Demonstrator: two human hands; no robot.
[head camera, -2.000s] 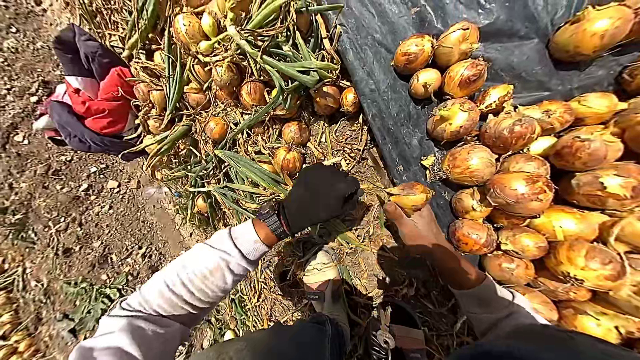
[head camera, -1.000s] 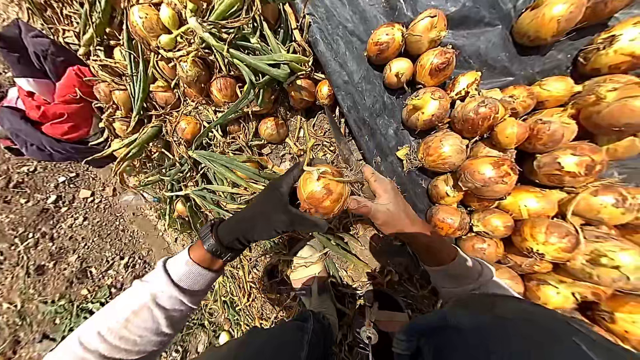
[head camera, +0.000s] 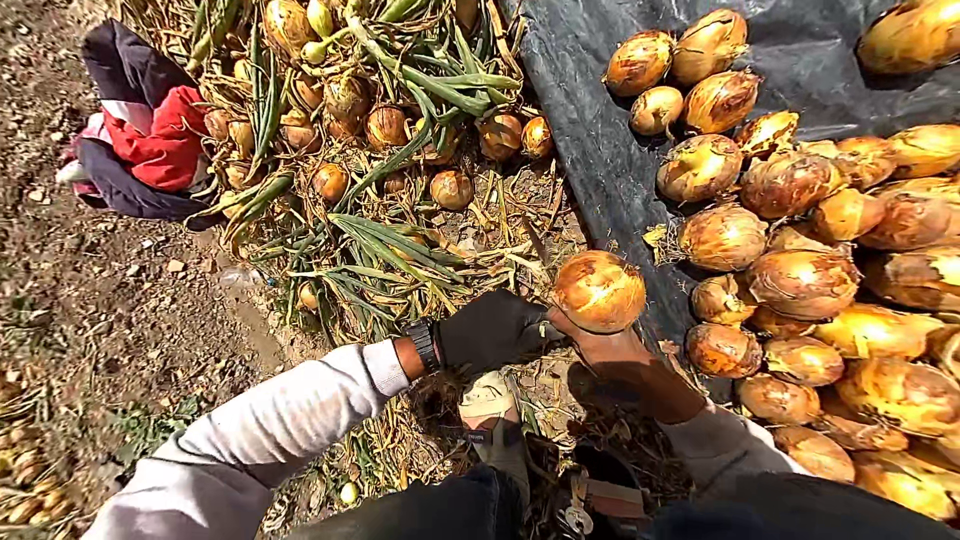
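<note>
A large golden-brown onion (head camera: 599, 291) sits at my right hand (head camera: 619, 356), which is bare and holds it near the edge of the dark sheet. My left hand (head camera: 491, 330), in a black glove with a watch at the wrist, is just left of the onion, close to the right fingertips. Its fingers are bent and partly hidden, so whether it holds anything cannot be told. Many trimmed onions (head camera: 802, 281) lie on the dark plastic sheet (head camera: 581, 135) at the right.
Onions with green and dry leaves (head camera: 386, 126) are heaped at the upper left. A red and dark cloth bundle (head camera: 154, 131) lies on the stony soil (head camera: 172, 300) beyond them. Below my hands is a shoe (head camera: 487, 397), with metal scissors or shears (head camera: 577, 510) near my legs.
The onion was between both hands one second ago; now it rests at my right hand, and my left hand has turned below and left of it.
</note>
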